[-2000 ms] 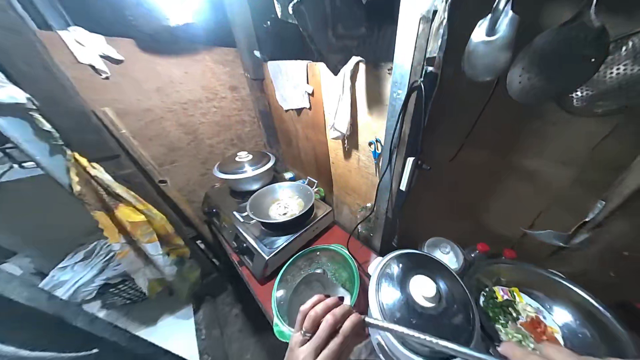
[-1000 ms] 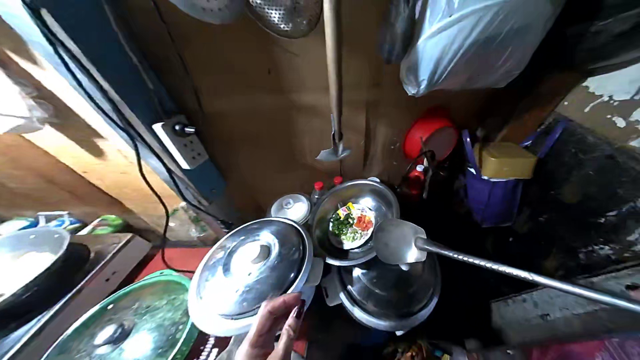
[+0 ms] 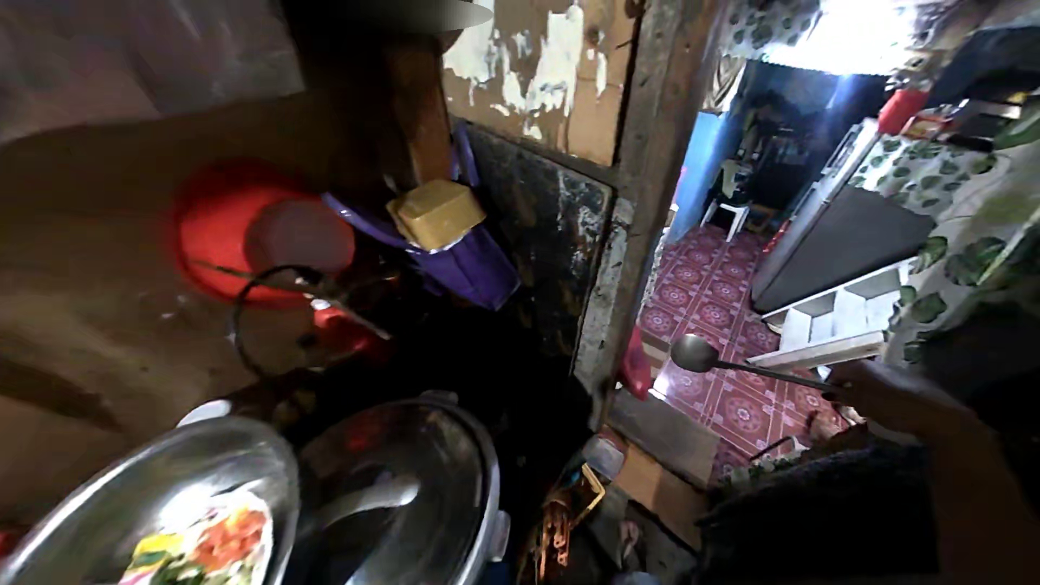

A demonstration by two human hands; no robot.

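Observation:
At the right, my right hand (image 3: 873,390) grips the handle of a metal ladle (image 3: 695,353), whose rounded head points left over the doorway floor. My left hand is outside the view. At lower left a metal basin (image 3: 268,455) holds a plate of chopped red, green and pale vegetables (image 3: 223,536). Beside it stands a lidded metal pot (image 3: 479,487) with a dark, shiny lid.
A red basin (image 3: 203,236) leans by the wall, near a purple bag (image 3: 479,268) with a yellow container (image 3: 439,213) on top. A wooden post (image 3: 642,179) edges the doorway. Beyond are red patterned floor tiles (image 3: 715,313) and a white shelf (image 3: 853,313).
The view has swung far right, to the doorway. My right hand now shows, holding the ladle out over the doorway floor. My left hand, seen by the large pot lid before, has left the view.

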